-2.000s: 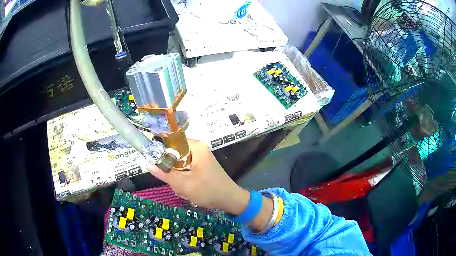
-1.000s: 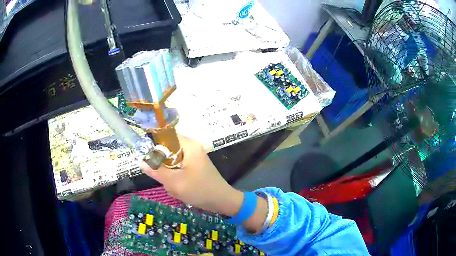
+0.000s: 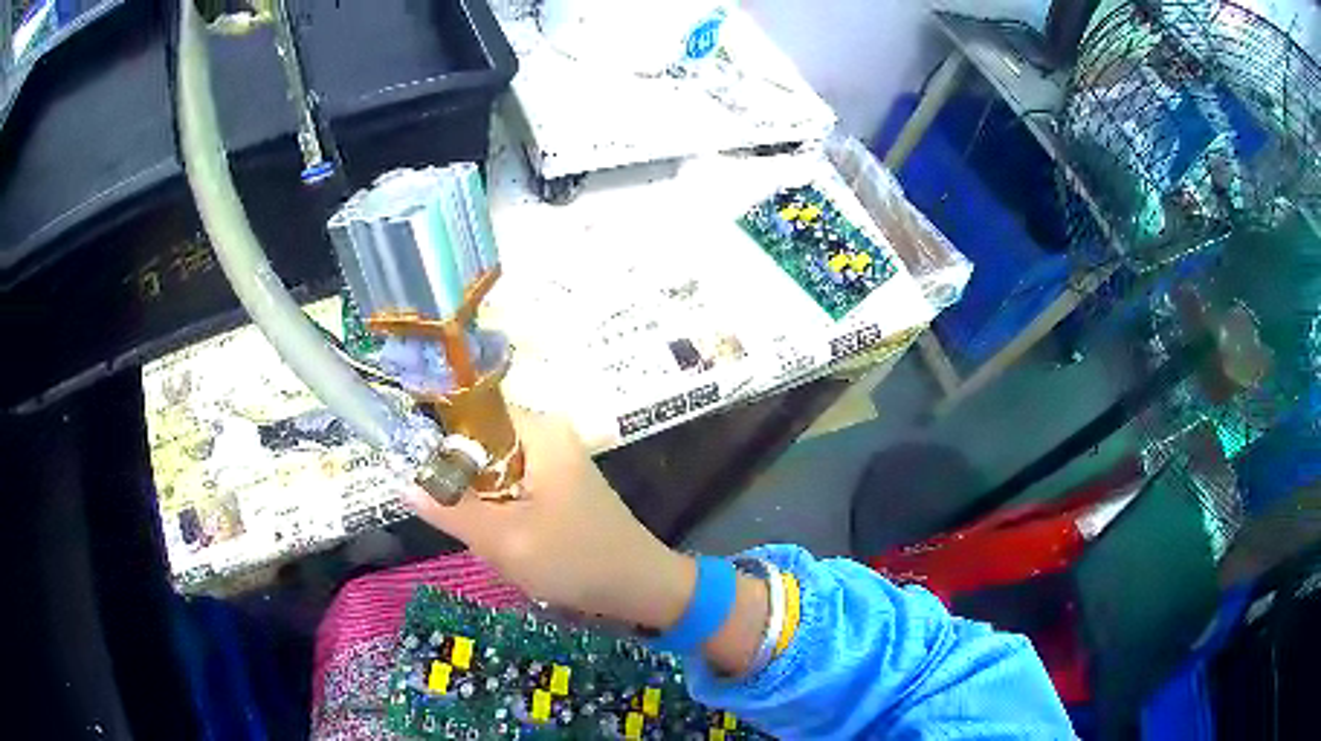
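Observation:
My right hand (image 3: 529,507), bare with a blue wristband, grips the copper-brown body of the glue dispensing valve (image 3: 475,413) upright. The silver-grey ribbed air cylinder (image 3: 413,243) sits on top of the valve. The thick pale glue feed hose (image 3: 246,261) curves down to a metal hose fitting (image 3: 448,471) beside my fist. A long green circuit board panel (image 3: 500,705) with yellow blocks lies low over the lap, partly behind my forearm and cut off by the bottom edge. The valve's tip is hidden behind my hand. My left hand is not in view.
The bench (image 3: 609,311) has a printed covering. A shorter green board (image 3: 820,249) lies at its right. Another board (image 3: 358,326) shows partly behind the hose. A black tray (image 3: 116,203) is at the left, a white stand (image 3: 667,87) behind, a fan (image 3: 1188,174) and red stool (image 3: 985,536) at right.
The valve and my right hand have moved left, mostly in the first second, then slightly down. The board panel over the lap has shifted right and a little down in the picture.

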